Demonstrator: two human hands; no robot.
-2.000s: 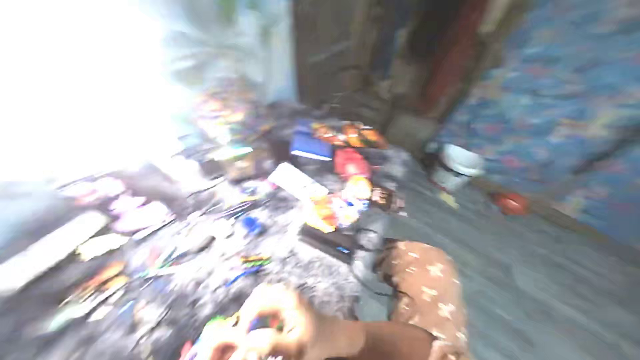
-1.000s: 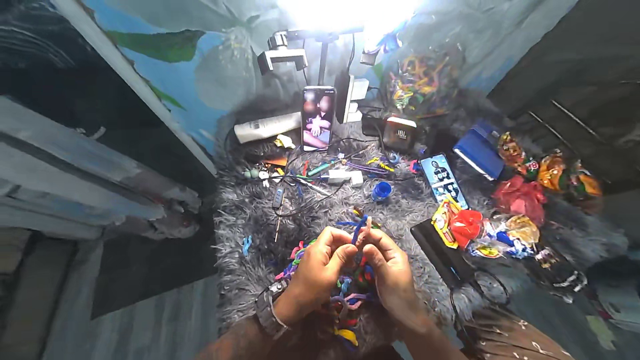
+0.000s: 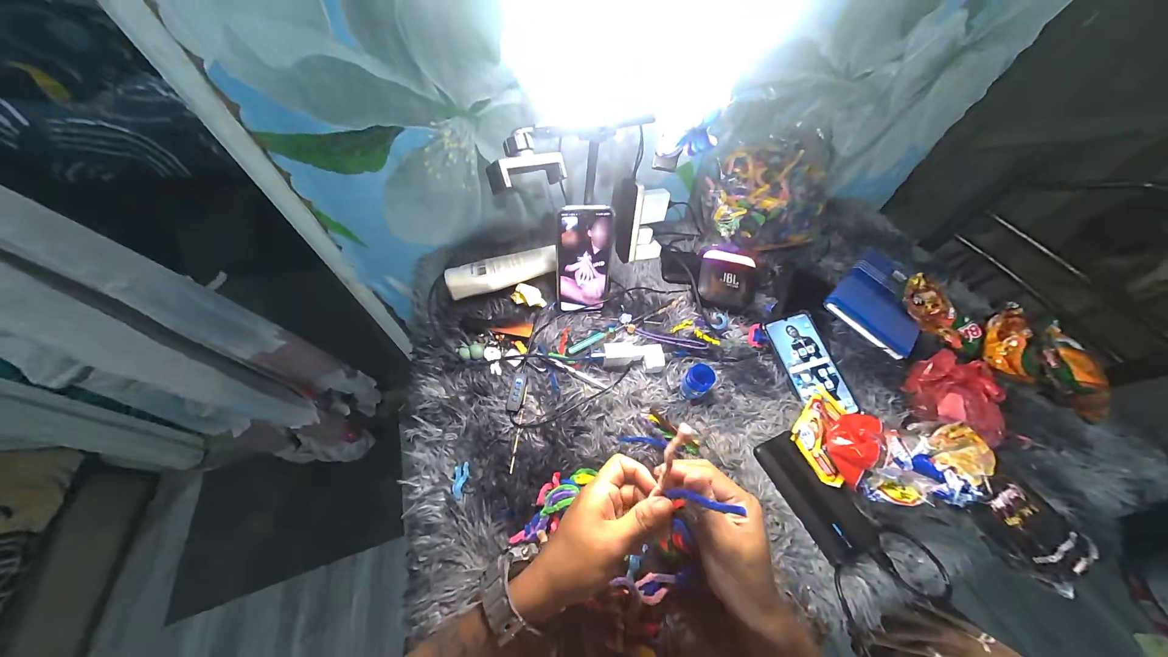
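Note:
My left hand [image 3: 613, 513] and my right hand [image 3: 721, 520] meet above a grey shaggy rug-like cover, their fingertips pinching fuzzy strips that look like pipe cleaners. A pinkish-beige strip [image 3: 677, 453] stands up between the fingers, and a blue strip [image 3: 707, 502] runs across the right fingers. Which hand grips which strip is hard to tell. Under and around both wrists lies a pile of multicoloured fuzzy pieces [image 3: 558, 497], partly hidden by the hands. A small blue open container [image 3: 698, 380] sits just beyond them. My left wrist wears a watch.
A phone [image 3: 585, 258] stands upright beneath a bright lamp, beside a JBL speaker [image 3: 727, 276] and a white tube [image 3: 500, 273]. Rightward lie another phone [image 3: 808, 358], a blue notebook [image 3: 873, 306], a black power bank [image 3: 808, 500] with a cable, and snack packets [image 3: 949, 461]. Cables cross the cover's middle.
The view has swung round strongly since the oldest frame. Since one second ago, the beige strip stands higher above the fingertips, and the blue strip now lies across the right fingers.

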